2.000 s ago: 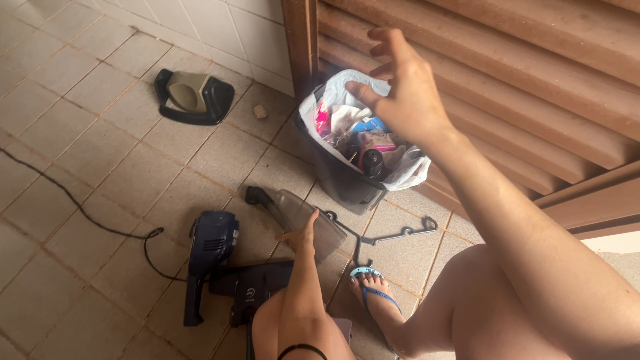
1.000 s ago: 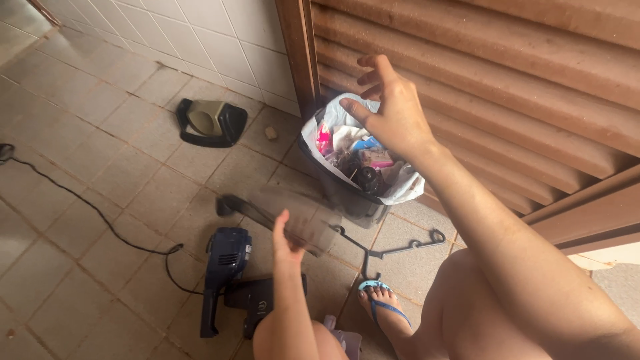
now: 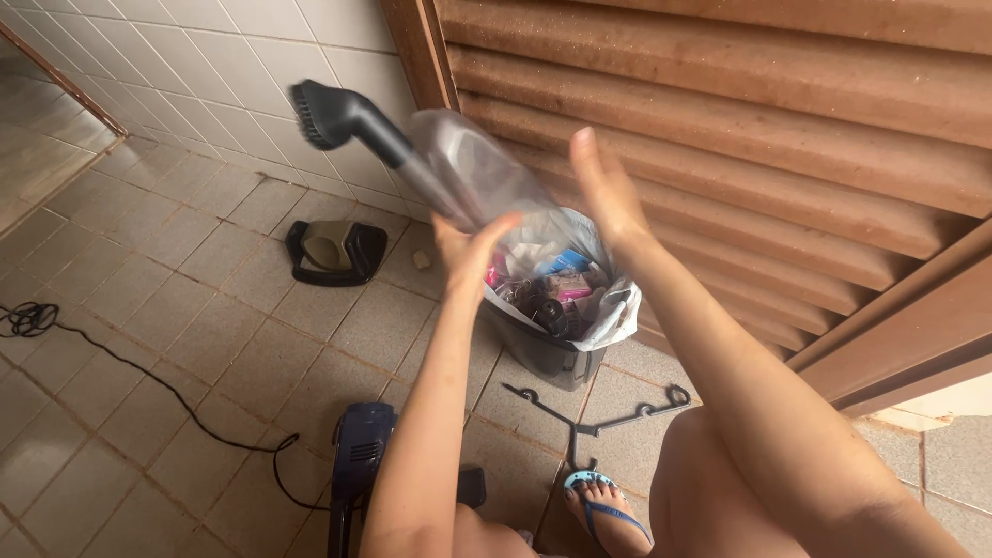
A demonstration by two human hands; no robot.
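My left hand (image 3: 469,248) grips a clear plastic vacuum cleaner dust container (image 3: 484,167), tilted above the trash bin. A black brush nozzle (image 3: 329,116) sticks out of its upper left end. My right hand (image 3: 608,186) is raised just right of the container, fingers extended, holding nothing. Below both hands stands a dark trash bin (image 3: 546,360) with a white liner, full of crumpled waste. The navy vacuum cleaner body (image 3: 363,446) is on the floor by my left forearm, which partly hides it.
An olive and black plastic part (image 3: 337,252) rests on the tiles near the white wall. A black cord (image 3: 182,399) runs across the floor at left. A dark plastic hanger (image 3: 589,428) lies between the bin and my sandaled foot. A brown slatted door (image 3: 697,124) borders the right side.
My left hand has lifted the clear container from low beside the hanger to above the bin. My right hand remains raised near the bin.
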